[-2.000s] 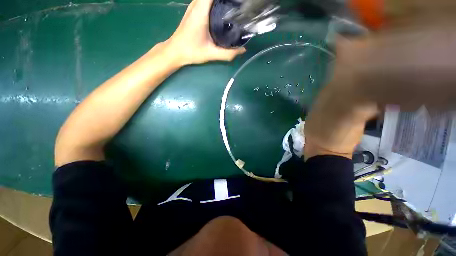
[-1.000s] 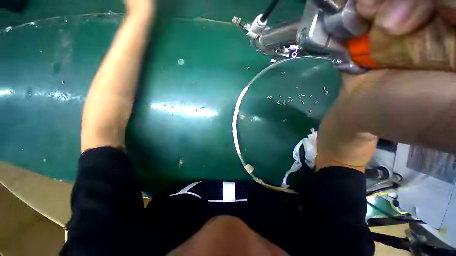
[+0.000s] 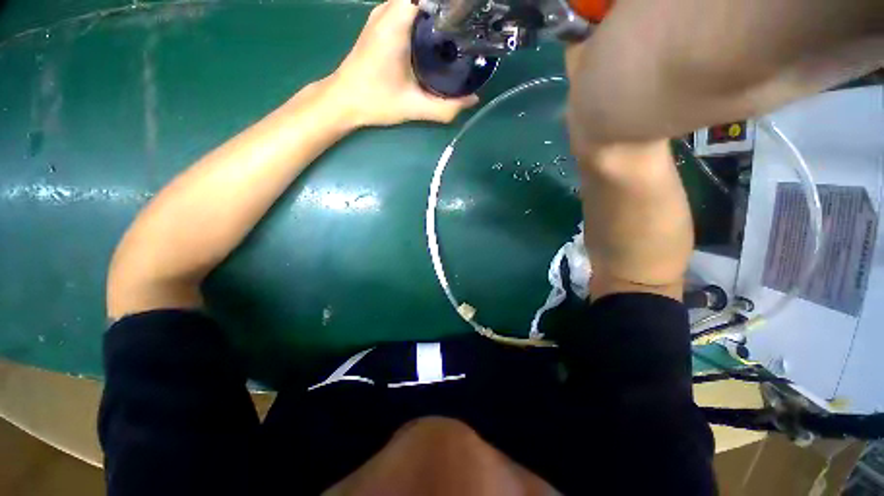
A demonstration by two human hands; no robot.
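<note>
My left hand (image 3: 393,82) holds a round black housing (image 3: 448,68) at the top of the view, fingers around its left and near side. The silver nose (image 3: 499,27) of the screwdriver is over the housing's recessed face; whether the tip touches it is hidden. A bit of the tool's orange body (image 3: 589,8) shows at the top edge, against my right hand (image 3: 659,73). My right hand is large, blurred and close to the camera; its fingers are cut off by the top edge.
A white loop (image 3: 432,228) lies on the green surface (image 3: 320,252), with small specks inside it and a crumpled white strip (image 3: 557,281) beside it. A white-grey box (image 3: 824,329) with a printed label, clear tube and black cables stands at right.
My left hand has come back from the top edge with a black housing in it. My right hand has moved the screwdriver left and up, over the housing. More of the box now shows.
</note>
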